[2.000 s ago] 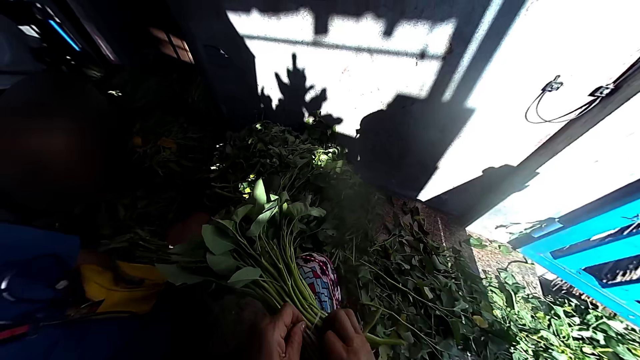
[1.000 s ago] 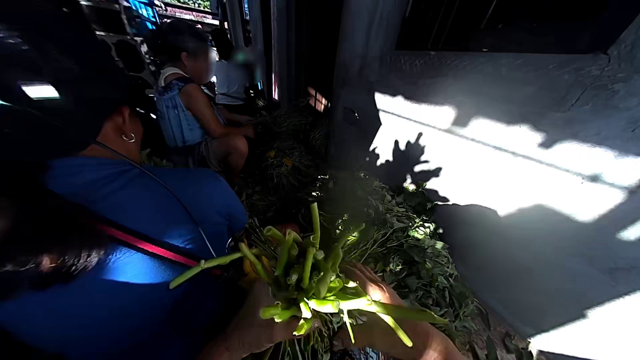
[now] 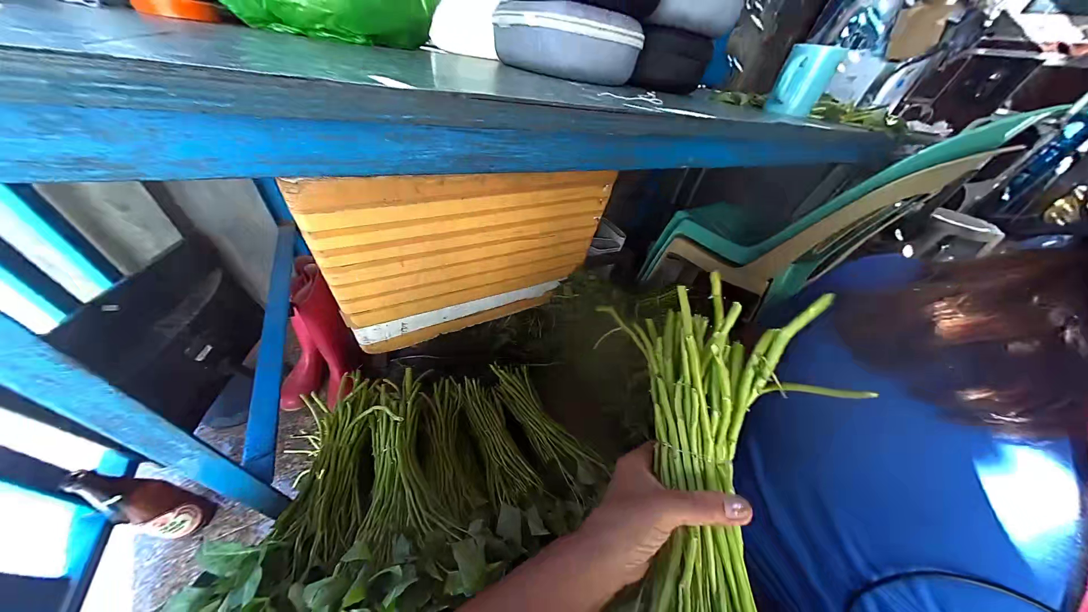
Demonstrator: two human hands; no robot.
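Note:
My left hand (image 3: 650,514) grips a bundle of cut green leafy-vegetable stems (image 3: 697,416) from the left side, with the thumb across its front. The stem ends point up and fan apart. A thin tie circles the bundle just above the thumb; its lower end runs out of the frame. My right hand is not in view. Left of my hand, several similar tied stem bundles (image 3: 395,463) lie side by side, their leaves (image 3: 374,569) toward the bottom edge.
A blue wooden table (image 3: 425,140) crosses above, with an orange crate-like box (image 3: 459,246) beneath. Red rubber boots (image 3: 316,327) and a brown bottle (image 3: 157,503) are at left. Stacked plastic chairs (image 3: 748,242) stand behind. A person in a blue shirt (image 3: 918,501) is close at right.
The view has swung to the table and the laid bundles. Both hands were on the stems earlier; now only my left hand shows on the bundle.

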